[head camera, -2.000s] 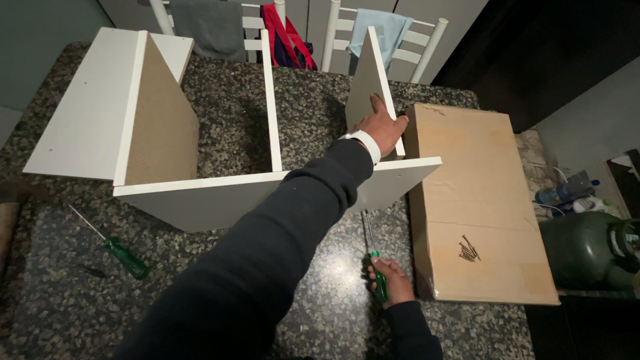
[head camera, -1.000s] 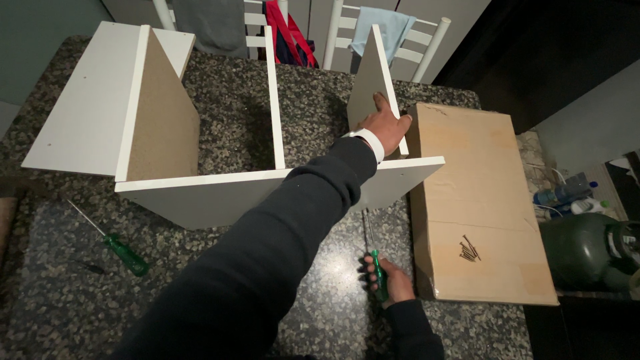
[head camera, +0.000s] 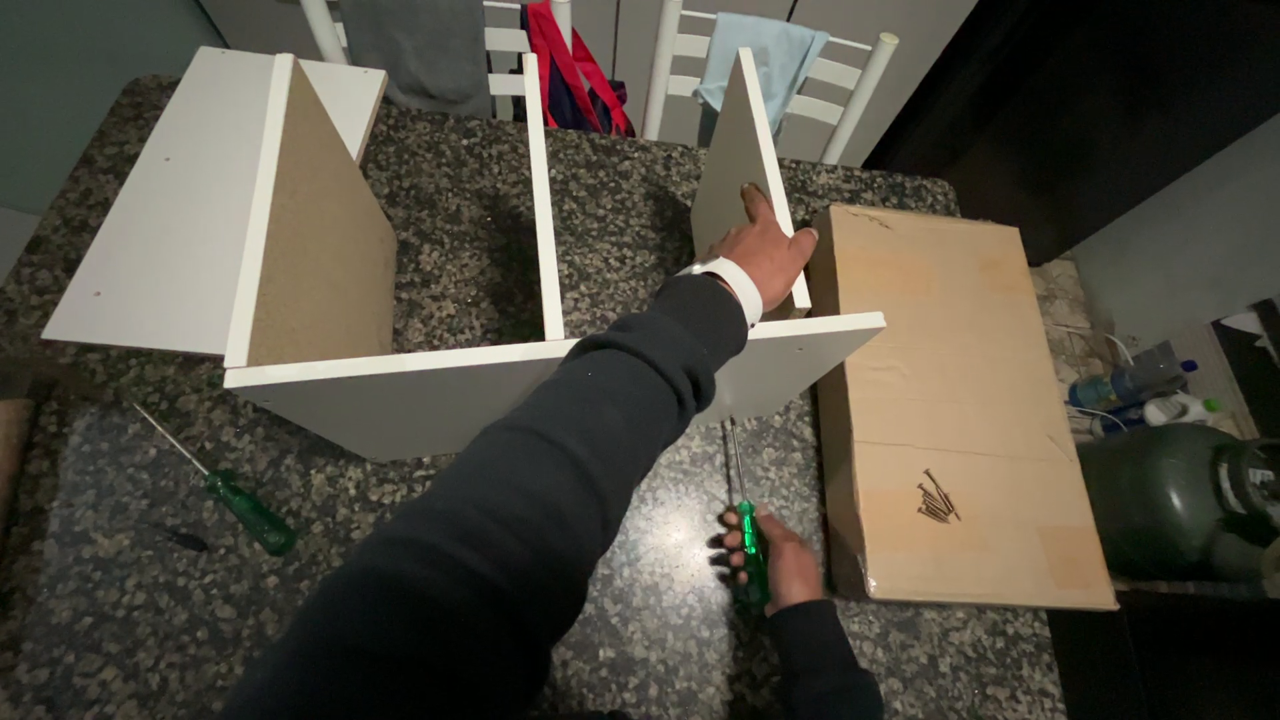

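Note:
My left hand (head camera: 765, 250) reaches across and grips the edge of a white upright panel (head camera: 745, 160), near its lower end. That panel stands by the right end of a long white front panel (head camera: 430, 400). My right hand (head camera: 785, 560) holds a screwdriver by its green handle (head camera: 750, 550); its tip is at the front panel's outer face, low down. Whether it sits in a screw cannot be told. A middle divider (head camera: 545, 200) and a left panel with a brown face (head camera: 325, 230) meet the long panel. My left sleeve hides part of it.
A second green-handled screwdriver (head camera: 245, 510) lies on the granite tabletop (head camera: 640, 640). Several screws (head camera: 938, 500) rest on the cardboard box (head camera: 950, 380) at right. A loose white board (head camera: 160, 220) lies at far left. Chairs stand behind; a green gas cylinder (head camera: 1150, 500) is beyond the box.

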